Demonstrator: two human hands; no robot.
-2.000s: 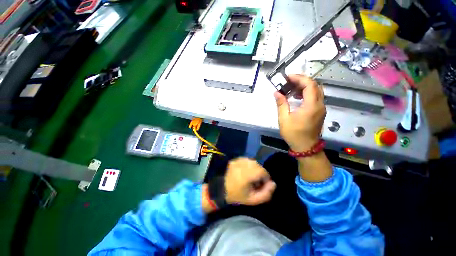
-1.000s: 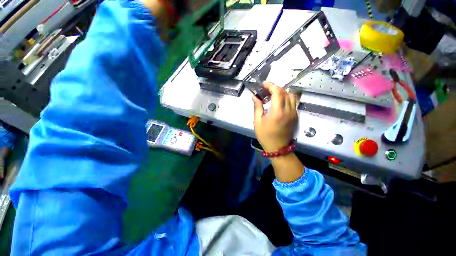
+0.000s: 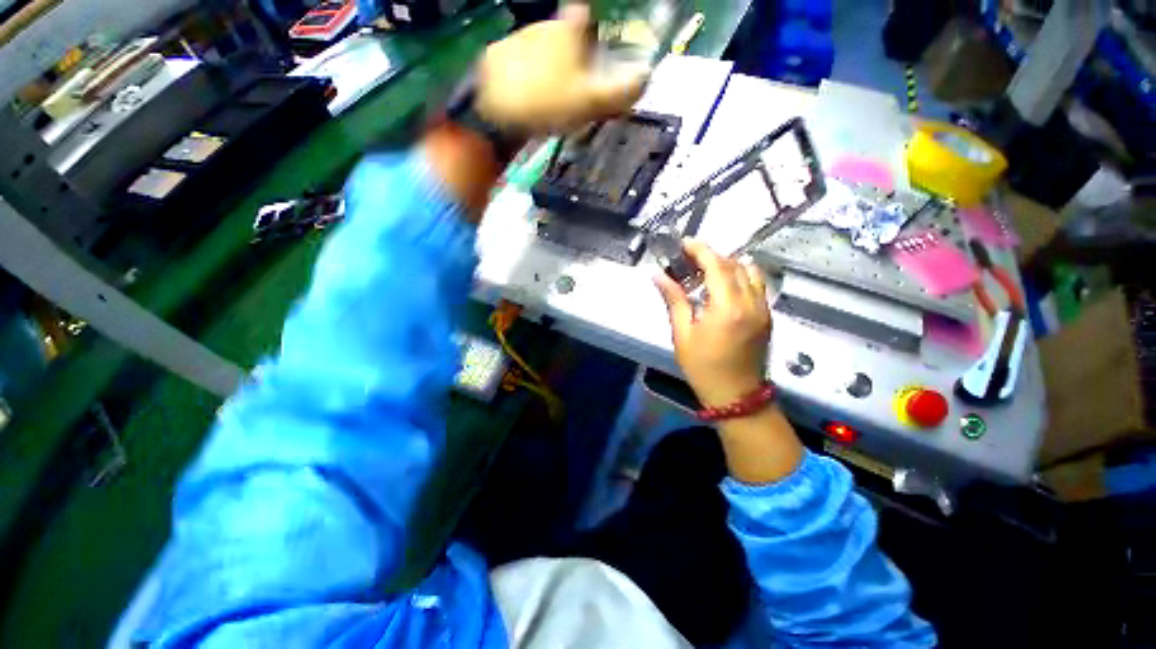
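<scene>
My right hand [image 3: 725, 323] grips a phone middle frame [image 3: 725, 178] by its near corner and holds it tilted over the white machine bed. A small dark piece [image 3: 676, 260] shows at its fingertips. The black fixture [image 3: 609, 165] sits left of that frame, and its recess looks dark, with no silver outline showing. My left hand [image 3: 545, 79] is blurred above the fixture's far left side. A blurred greyish shape is beside its fingers; I cannot tell if it is held. A bit of the teal cover [image 3: 530, 162] shows under the left wrist.
The perforated plate [image 3: 824, 251] holds crumpled foil and pink sheets [image 3: 936, 266]. Yellow tape [image 3: 953, 162], a white-black cutter [image 3: 995, 359] and the red emergency stop [image 3: 925, 407] are at the right. The teach pendant [image 3: 482, 365] is partly behind my left sleeve. Black trays [image 3: 235, 142] lie far left.
My left hand came back into view above the fixture. The silver outline seen in the fixture's recess is gone. My right hand still holds its frame; the camera view has shifted.
</scene>
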